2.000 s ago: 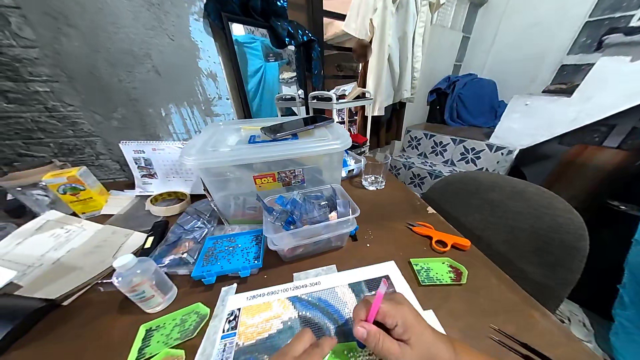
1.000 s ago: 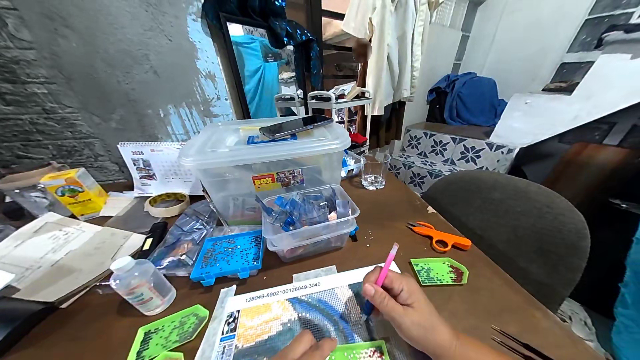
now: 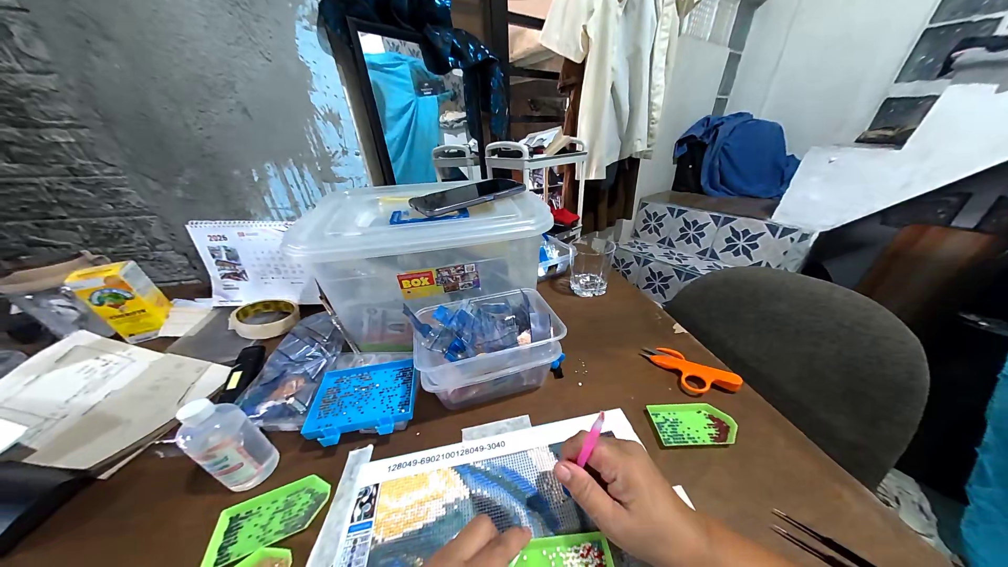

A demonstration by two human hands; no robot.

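Observation:
My right hand [image 3: 622,488] holds a pink applicator pen [image 3: 590,439] over the right part of a diamond painting canvas [image 3: 441,492]; the pen's tip is hidden by the fingers. My left hand [image 3: 480,543] rests on the canvas at the bottom edge, its fingertips beside a green bead tray [image 3: 543,545] with white and red beads. Whether it grips that tray I cannot tell. More green trays lie left [image 3: 272,516] and right [image 3: 685,425] of the canvas. Behind it are a blue bead tray [image 3: 364,395] and a clear tub [image 3: 488,358] of small plastic bags.
Orange thread snips [image 3: 697,372] and dark tweezers [image 3: 819,539] lie on the right. A clear bottle [image 3: 227,445] stands at left, near papers and a tape roll [image 3: 264,319]. Behind are a large lidded box [image 3: 425,236] bearing a phone [image 3: 466,196], and a drinking glass [image 3: 589,268].
Two seconds ago the right hand and pen were lower, over the green bead tray near the left hand. They have since moved up and right onto the canvas.

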